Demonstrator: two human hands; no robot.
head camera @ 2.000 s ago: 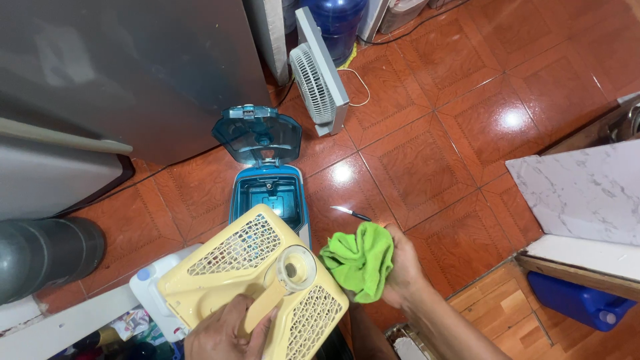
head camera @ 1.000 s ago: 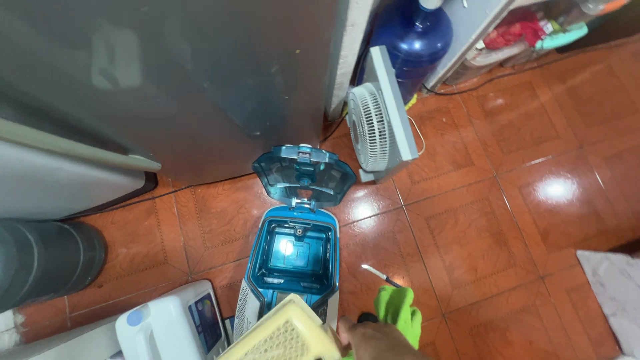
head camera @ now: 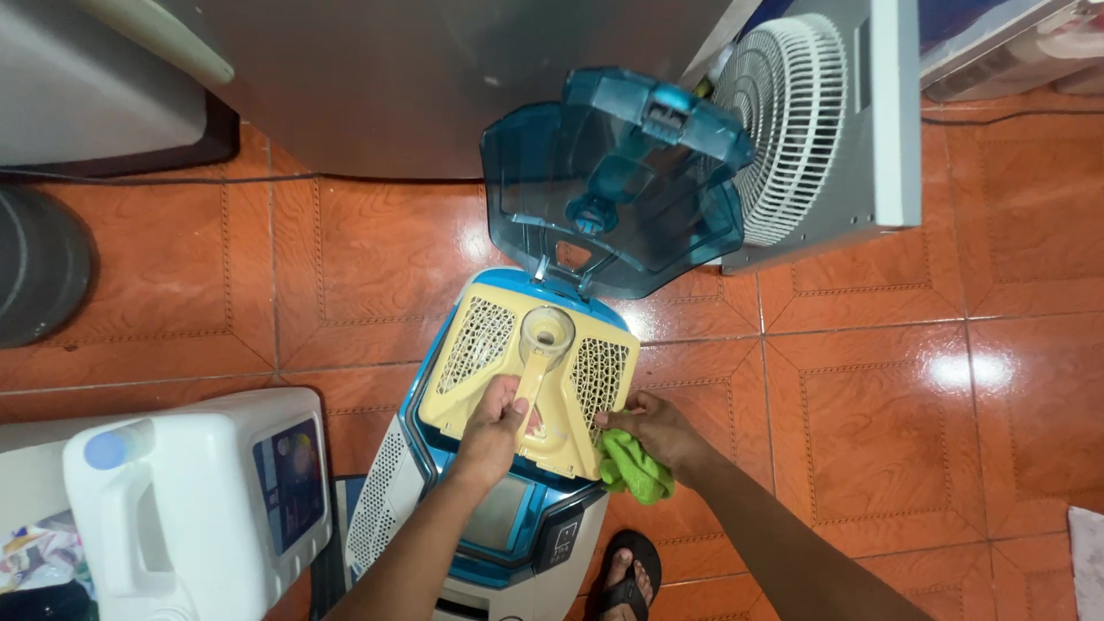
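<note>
A pale yellow plastic filter cover (head camera: 559, 442) with two grilles and a round port lies over the open top of a blue and white floor-cleaning machine (head camera: 569, 539). My left hand (head camera: 493, 435) grips the cover's central handle. At the cover's right edge is my right hand (head camera: 655, 431), which holds a crumpled green cloth (head camera: 634, 466) below its fingers. The machine's translucent blue lid (head camera: 621, 190) stands raised on its hinge beyond the cover. How well the cover sits in the machine cannot be told.
A grey box fan (head camera: 785, 129) stands right of the lid, by a steel appliance (head camera: 414, 86). At the lower left is a white plastic jug (head camera: 198, 500) with a blue cap. A sandalled foot (head camera: 630, 573) rests on the tiles, and a dark round container (head camera: 39, 263) stands far left.
The yellow cover has moved onto the machine's top opening, which showed uncovered before. My right hand and the green cloth are now at the cover's right edge. The view has moved closer.
</note>
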